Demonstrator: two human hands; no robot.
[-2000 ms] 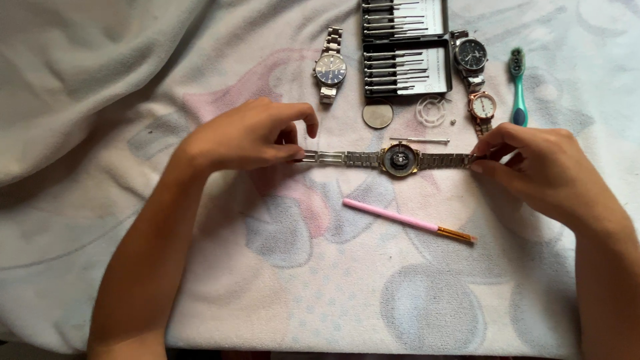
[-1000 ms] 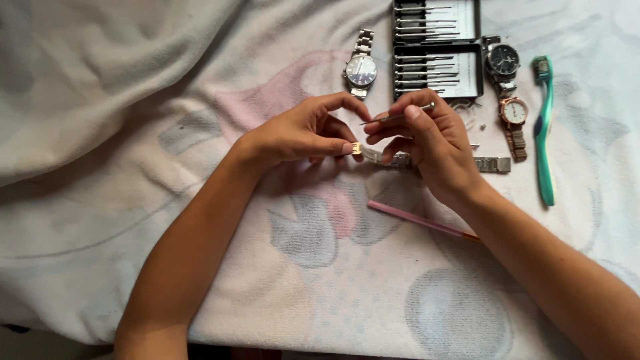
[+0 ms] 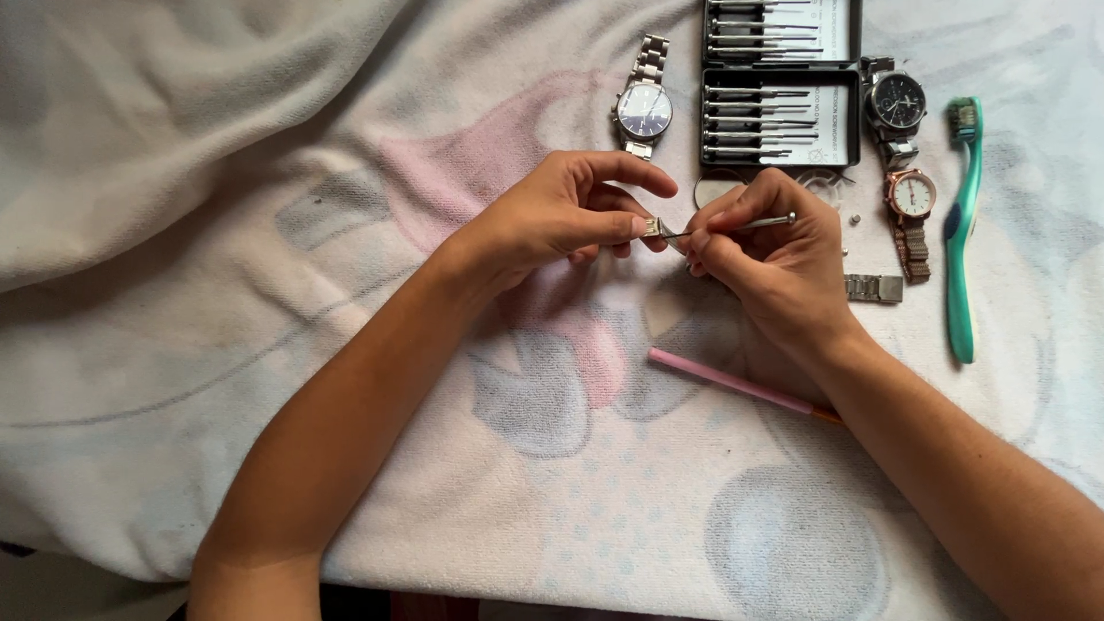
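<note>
My left hand [image 3: 578, 207] pinches the clasp end [image 3: 652, 228] of a metal watch bracelet between thumb and fingers. In my right hand [image 3: 768, 250] is a thin precision screwdriver [image 3: 763, 222], its tip touching or very near the clasp end. The watch's case is hidden behind my right hand. The other end of the bracelet [image 3: 873, 288] shows to the right of that hand, lying on the blanket. Below my hands lies a pink-handled brush [image 3: 733, 379], its far end hidden by my right wrist.
A black case of precision screwdrivers [image 3: 780, 116] lies open at the top. To its left is a steel watch [image 3: 644, 110]. To its right are a black-dial watch [image 3: 897, 102], a rose-gold watch [image 3: 911, 193] and a green toothbrush [image 3: 962, 233]. A round disc [image 3: 720, 185] and small parts [image 3: 855, 219] lie below the case.
Two seconds ago my hands were apart at the two ends of the bracelet and the screwdriver lay on the blanket. My right hand has since picked it up and come close to my left.
</note>
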